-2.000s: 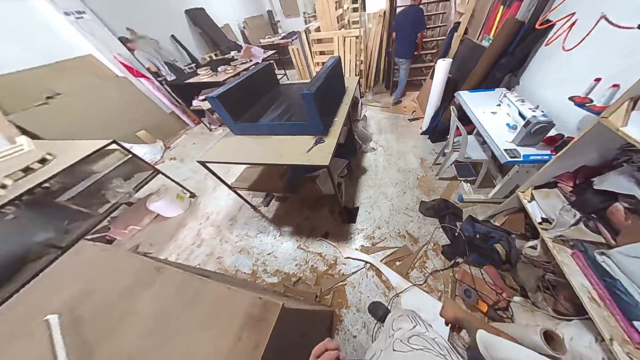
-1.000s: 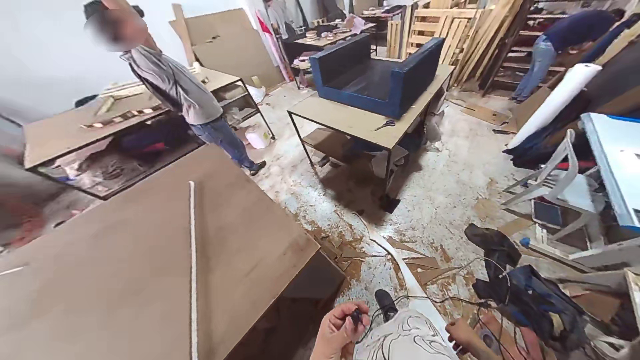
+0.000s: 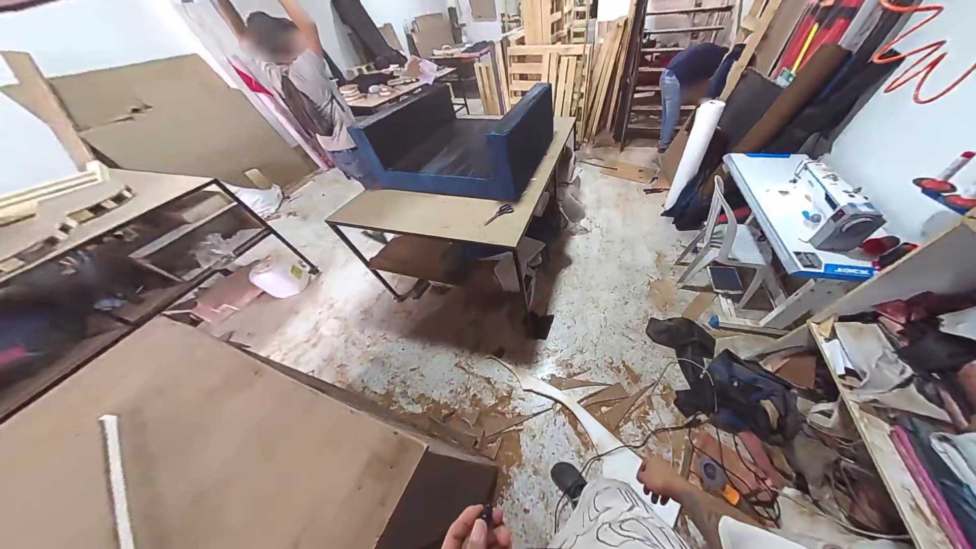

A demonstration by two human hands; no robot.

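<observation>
At the bottom edge, my left hand (image 3: 476, 528) pinches a small dark object (image 3: 486, 514) between thumb and fingers, close to the corner of a brown board-topped table (image 3: 252, 427). My right hand (image 3: 660, 479) hangs over a long white strip of material (image 3: 591, 425) on the floor, beside dark cables; its fingers are curled, and whether it grips anything is unclear. Farther ahead, a blue upholstered sofa frame (image 3: 442, 184) rests on a worktable (image 3: 404, 212), with a pair of scissors (image 3: 500, 213) near the table's front corner.
Board scraps (image 3: 610, 400) litter the floor. At right are a sewing machine (image 3: 842, 206), a white plastic chair (image 3: 732, 244), a heap of fabric and cables (image 3: 747, 396) and a shelf of cloth (image 3: 877, 427). One person (image 3: 305, 99) stands behind the sofa frame; another (image 3: 686, 76) bends by a rack.
The person in the light shirt has moved from beside the left table to behind the sofa frame, arms raised. My left hand is lower in view. The view has turned right.
</observation>
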